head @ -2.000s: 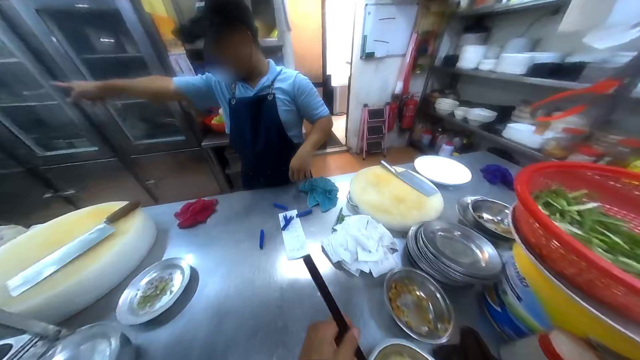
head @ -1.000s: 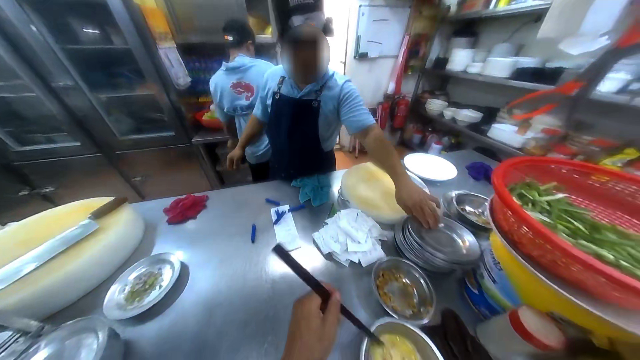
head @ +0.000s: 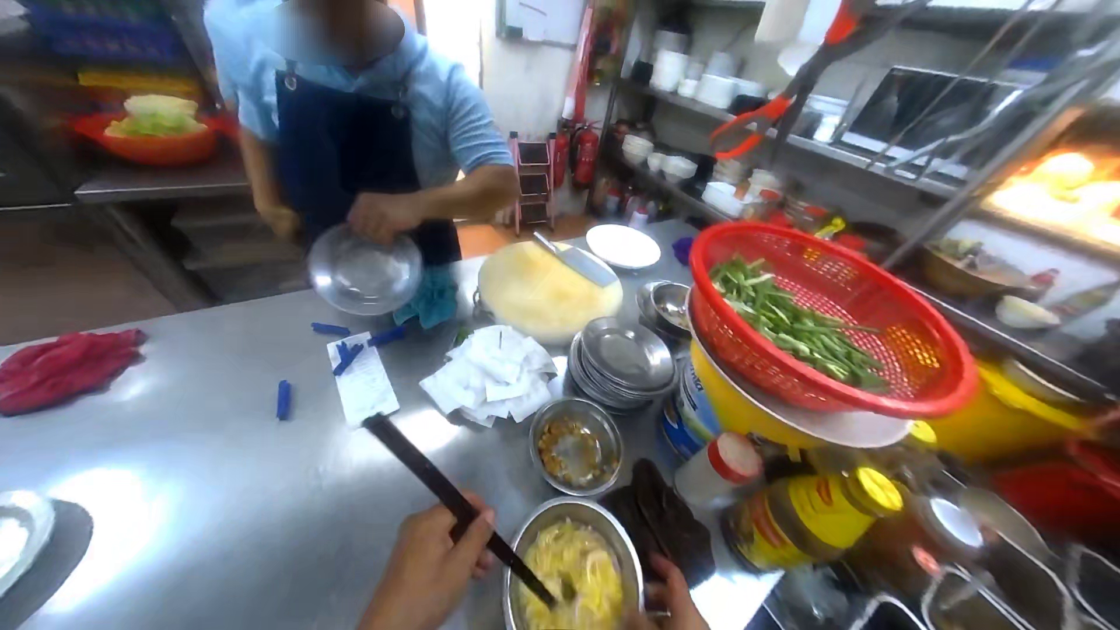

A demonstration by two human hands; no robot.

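Note:
At the bottom centre my left hand is closed around a long dark stick-like utensil, whose lower end dips into a metal bowl of yellow shredded food. To the bowl's right, my right hand is partly in view at its rim, fingers bent; its grip is not clear. Just behind stands a metal bowl with brown bits. A dark cloth lies beside my right hand. Beyond the stick's upper end is a paper slip with blue clips.
Across the steel table, a person in an apron holds a metal plate. Stacked metal plates, crumpled papers and a round chopping board with a cleaver stand ahead. A red colander of greens and jars crowd the right.
The person opposite reached to the plate stack and now holds a plate near the table's far edge. My right hand has come into view beside the food bowl. The view has shifted right.

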